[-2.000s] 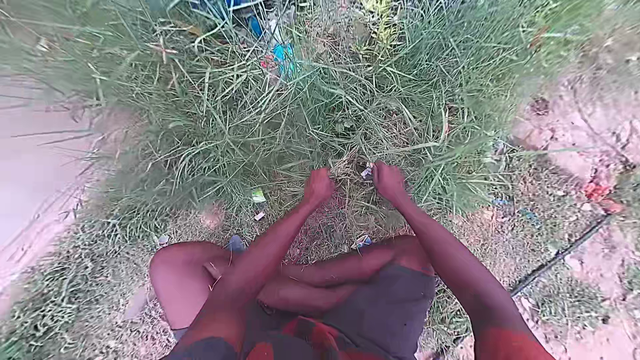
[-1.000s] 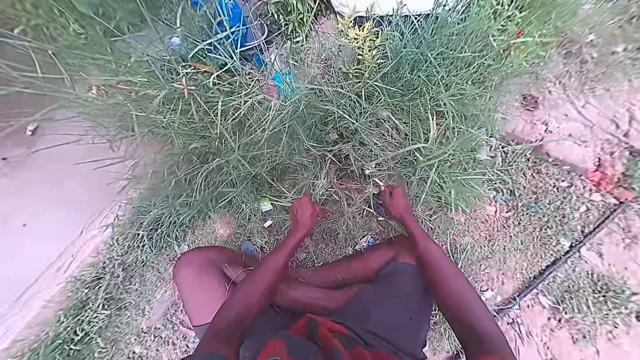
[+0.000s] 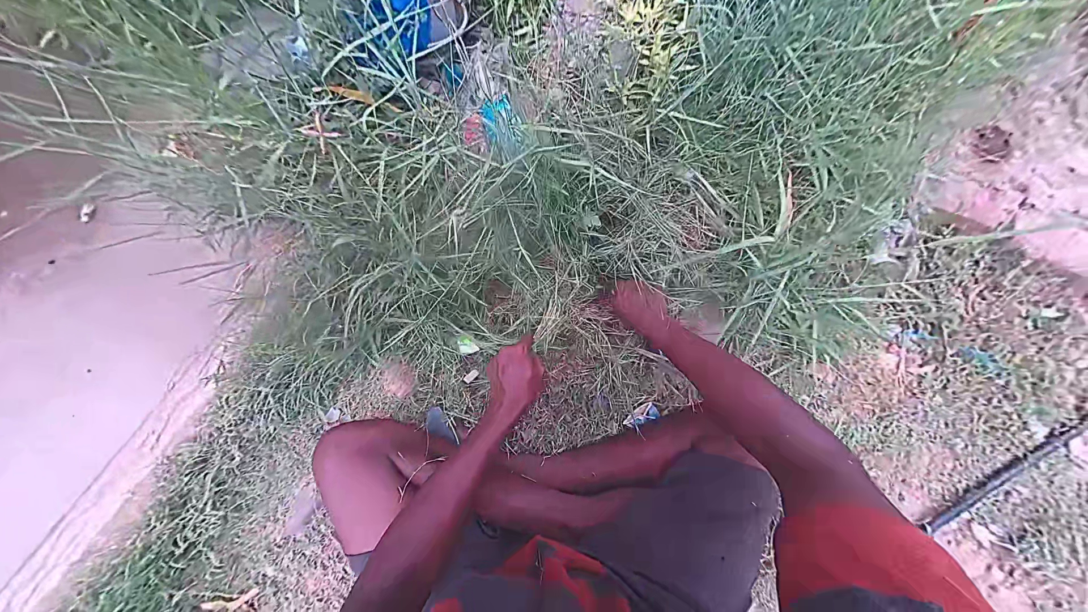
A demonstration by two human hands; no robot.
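My left hand (image 3: 516,374) is a closed fist just above my crossed legs, at the near edge of the tall grass; whether blades are held in it is too unclear to tell. Further up and to the right, my right hand (image 3: 639,308) reaches down into the grass, its fingertips hidden among the stems. Between and beyond both hands lies a patch of dry, flattened grass (image 3: 565,310). Long green grass (image 3: 425,229) spreads in front of me. A small green and white scrap (image 3: 467,345) lies left of my left hand.
A smooth concrete surface (image 3: 102,340) runs along the left. Blue plastic (image 3: 399,30) and a turquoise wrapper (image 3: 500,119) lie in the grass ahead. Pinkish bare soil (image 3: 1045,170) is at the right, with a dark pole or pipe (image 3: 1003,478) below it. A blue and white scrap (image 3: 642,415) lies by my legs.
My right hand has moved forward and inward into the grass, while my left hand stays near my legs. The dark thing seen earlier at my right hand is no longer plain to see.
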